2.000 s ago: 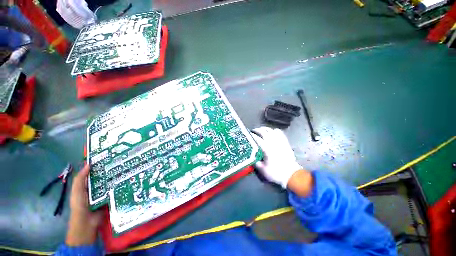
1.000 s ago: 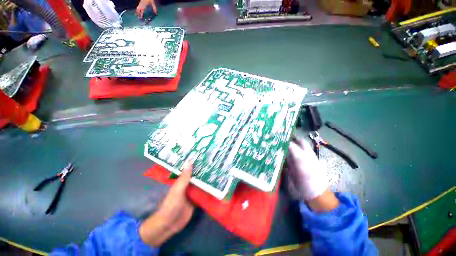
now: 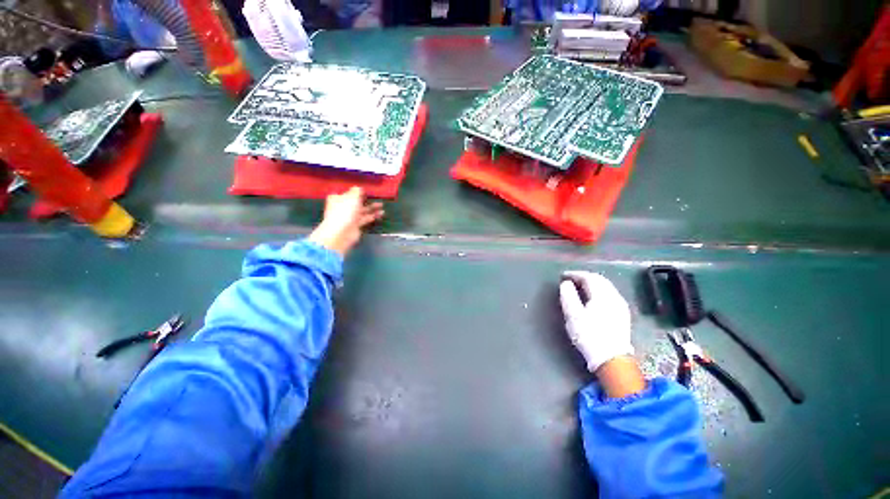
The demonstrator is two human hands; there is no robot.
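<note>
A green printed circuit board (image 3: pixel 566 109) lies on a red support (image 3: pixel 576 207) at the back centre-right. Another circuit board (image 3: pixel 332 109) with broad silvery areas lies on its own red support (image 3: pixel 303 181) at the back centre-left. My bare left hand (image 3: pixel 349 218) reaches to the front edge of that left support, fingers apart; whether it touches cannot be told. My white-gloved right hand (image 3: pixel 596 320) is over the mat, holding nothing visible, fingers loosely curled. Diagonal cutters (image 3: pixel 698 361) lie open right of the glove. A second pair of cutters (image 3: pixel 161 334) lies at the left, partly behind my sleeve.
A black brush-like block (image 3: pixel 673 294) and a thin black rod (image 3: pixel 756 356) lie at the right. Another board (image 3: pixel 83 132) sits at the far left behind a red-wrapped post (image 3: pixel 59 171). Clippings dot the green mat. A brown box (image 3: pixel 747 54) and other assemblies stand at the back.
The board and red support I held have moved away to the back centre-right, and both hands have let go. My left hand has reached forward to the other support. The view has shifted.
</note>
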